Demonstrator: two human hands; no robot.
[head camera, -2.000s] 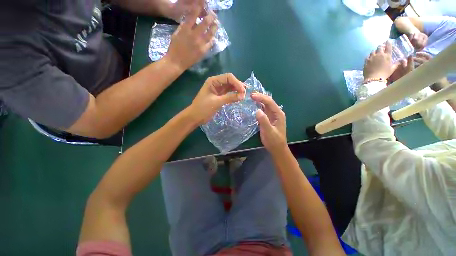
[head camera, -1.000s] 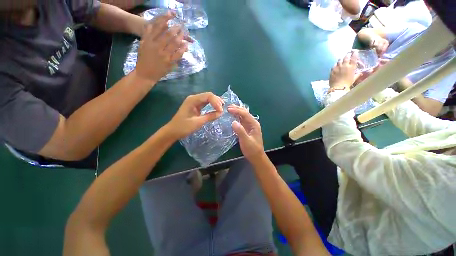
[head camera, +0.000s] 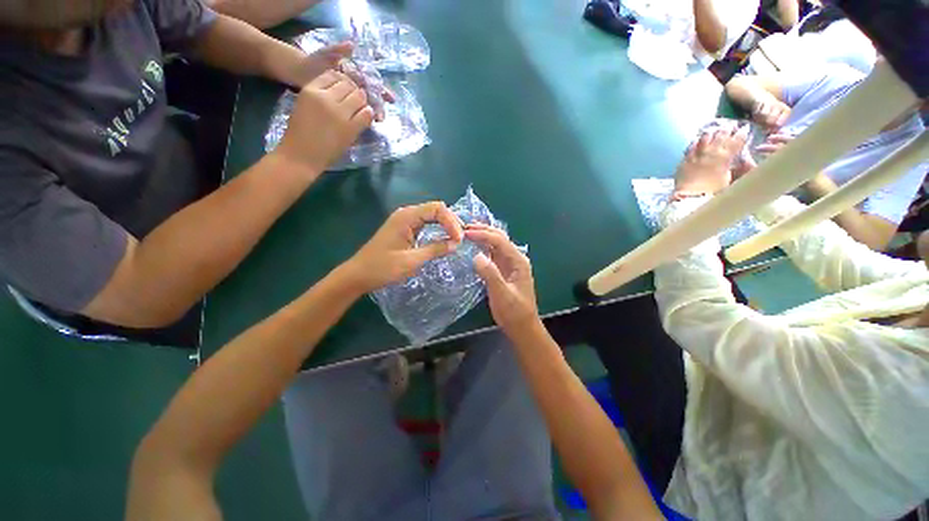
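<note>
A clear plastic bag (head camera: 433, 305) lies on the green table at its front edge, with round, ring-like outlines and glints in it. My left hand (head camera: 407, 244) is over the bag's upper left part, thumb and forefinger tips bent together. My right hand (head camera: 504, 273) is over the bag's right side, its fingertips close to or touching the left fingertips. Something very small or a film edge may be between the fingertips, but it is too small to tell. The fingers hide part of the bag.
A person in a grey shirt (head camera: 61, 153) handles clear bags (head camera: 402, 127) at the upper left. A person in a pale shirt (head camera: 805, 397) works at the right, behind cream pipes (head camera: 754, 193). A black bundle (head camera: 608, 16) and a white bag (head camera: 660, 46) lie at the far end.
The view has shifted, so the table things sit further left than two seconds ago. My right fingertips have come closer to my left ones. The neighbour's hands at the upper left have changed pose.
</note>
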